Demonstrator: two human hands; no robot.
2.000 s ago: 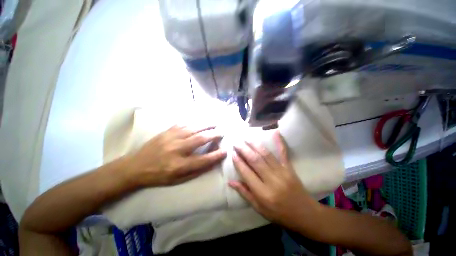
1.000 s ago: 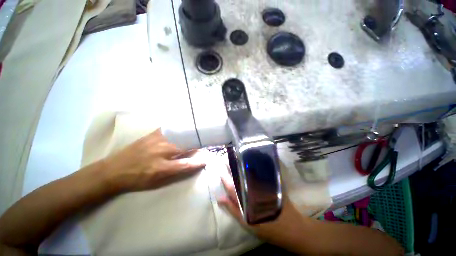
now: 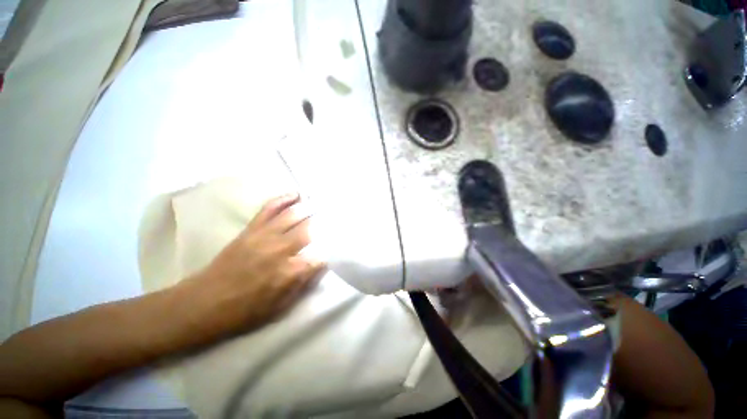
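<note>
A cream garment panel [image 3: 352, 360] lies on the white table and runs under the machine head [image 3: 524, 196]. My left hand [image 3: 266, 262] rests palm down on the panel, its fingers a little apart and its fingertips beside the head's left edge. My right forearm [image 3: 659, 352] shows at the right. My right hand is mostly hidden behind the head and the shiny take-up guard [image 3: 565, 335]; only a blurred skin-toned patch shows there. A short pale strip [image 3: 419, 366] lies on the panel. The needle and presser foot are hidden under the head.
Long cream cut panels [image 3: 57, 123] lie along the table's left side. A grey-brown cloth piece [image 3: 190, 10] lies at the top left. The machine head, with its dark round caps and black post [image 3: 426, 41], fills the upper right. A dark curved band [image 3: 459, 352] hangs below the head.
The view has moved closer over the machine head, which now covers more of the work. My left hand stays on the panel. My right hand has passed mostly out of sight behind the guard.
</note>
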